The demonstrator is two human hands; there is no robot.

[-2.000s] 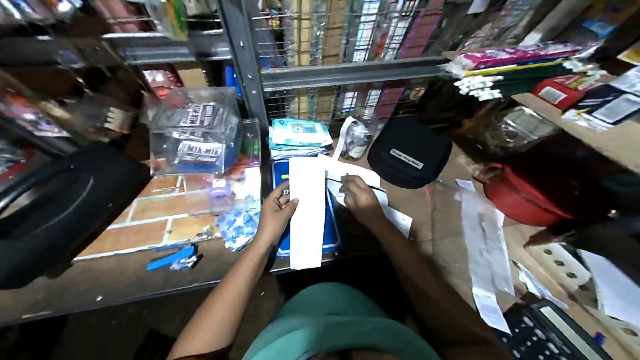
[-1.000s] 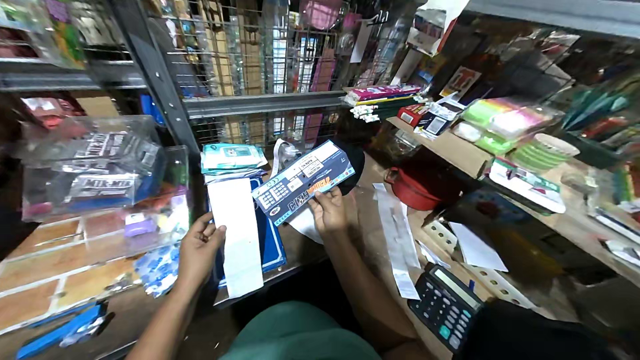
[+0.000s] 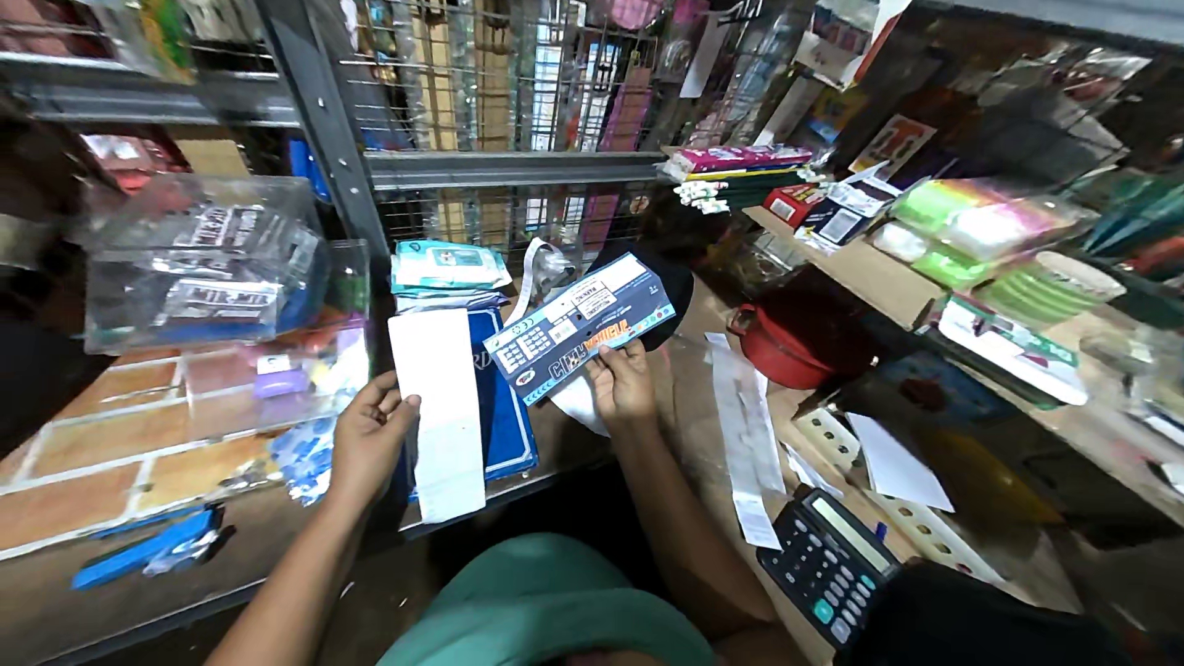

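Note:
A long strip of white paper lies over a blue book, and the fingertips of my left hand are at its left edge. In my right hand is a flat printed toy box, dark blue and tilted, pinched at its lower edge. Behind the box, a black cap is partly hidden. A teal pack of wipes lies beyond the book. Whether my left fingers grip the paper is hard to tell.
Clear plastic packs are stacked at left, with a blue cutter-like tool nearer me. At right are a red pot, long paper receipts and a desk calculator. A loaded cardboard-edged shelf juts out above them.
Two seconds ago my right hand was over white papers beside the strip; now it holds the printed box. The view has swung to the right.

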